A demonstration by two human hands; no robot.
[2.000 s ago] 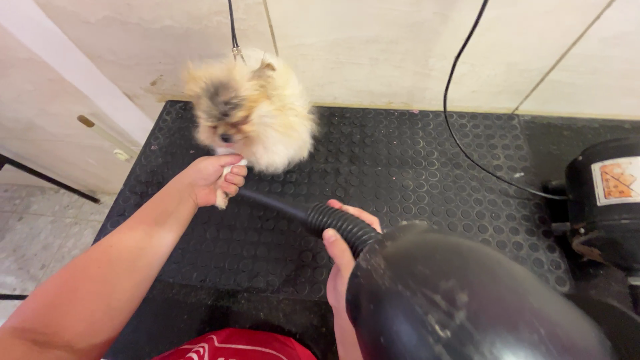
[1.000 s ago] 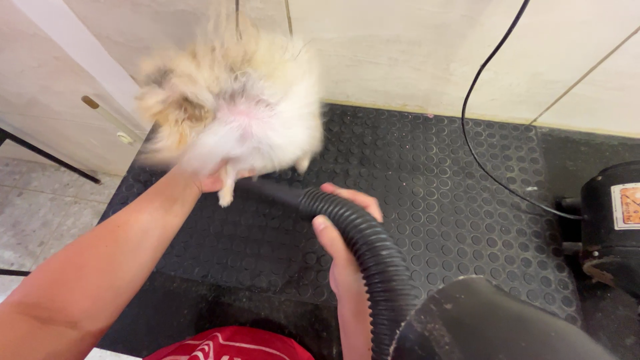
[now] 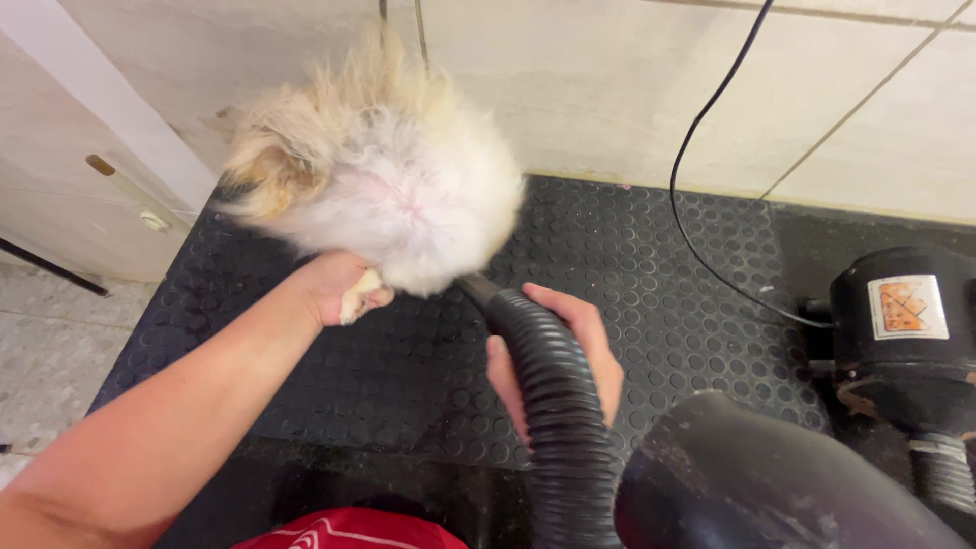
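A small fluffy cream-coloured dog (image 3: 415, 183) is on the black studded rubber mat (image 3: 656, 305), its fur blown apart so pale pink skin shows. My left hand (image 3: 343, 288) is closed around one of its paws (image 3: 360, 296), below the chest fur. The dog's face is hidden in the fur. My right hand (image 3: 568, 343) grips the ribbed black dryer hose (image 3: 545, 381) close to its nozzle (image 3: 478, 290). That nozzle points at the dog's lower side, its tip at the edge of the fur.
A black blower motor (image 3: 900, 328) stands at the right, with a thin black cable (image 3: 679, 175) running up from it. A large black rounded object (image 3: 755, 480) fills the lower right. The tiled wall (image 3: 610, 91) borders the mat's far edge. Red fabric (image 3: 351, 530) shows at the bottom.
The dog looks larger and its fur is spread wide, compared with two seconds ago, when its face showed. More of the ribbed hose has come into view. Both hands keep their holds.
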